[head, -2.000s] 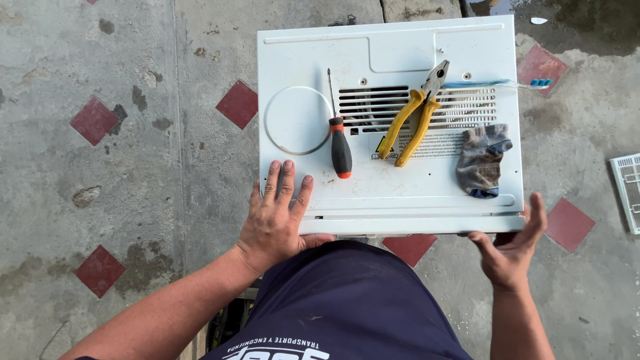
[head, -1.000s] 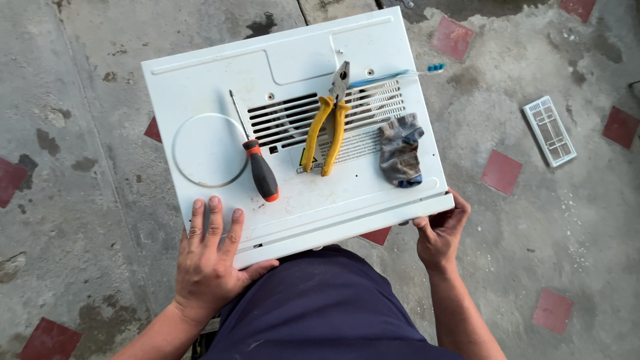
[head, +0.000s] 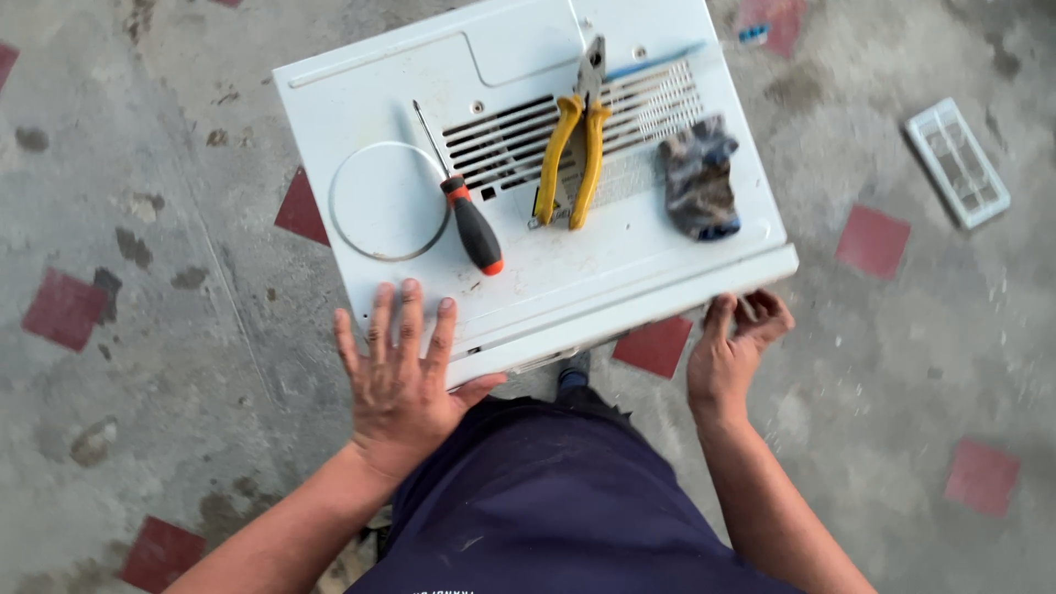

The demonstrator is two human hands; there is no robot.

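A white metal appliance casing (head: 528,289) with vent slots and a round pressed ring lies tilted in view. On top of it rest a black and orange screwdriver (head: 477,233), pliers with yellow handles (head: 588,157), a stained crumpled cloth (head: 700,180) and a blue-handled brush (head: 656,61) whose bristles stick out past the right edge. My left hand (head: 400,371) lies flat with spread fingers on the near left corner, its thumb along the front edge. My right hand (head: 737,346) is at the near right front edge, fingers curled; whether it grips the edge cannot be told.
On the concrete floor with red square tiles, a white plastic grille or frame (head: 990,194) lies to the right. Below the casing are my dark shirt (head: 544,511) and part of a shoe (head: 575,370).
The casing has turned, its right side now farther away than two seconds ago. My right hand was open beside the near right corner, then closed at it, and now sits farther left along the front edge.
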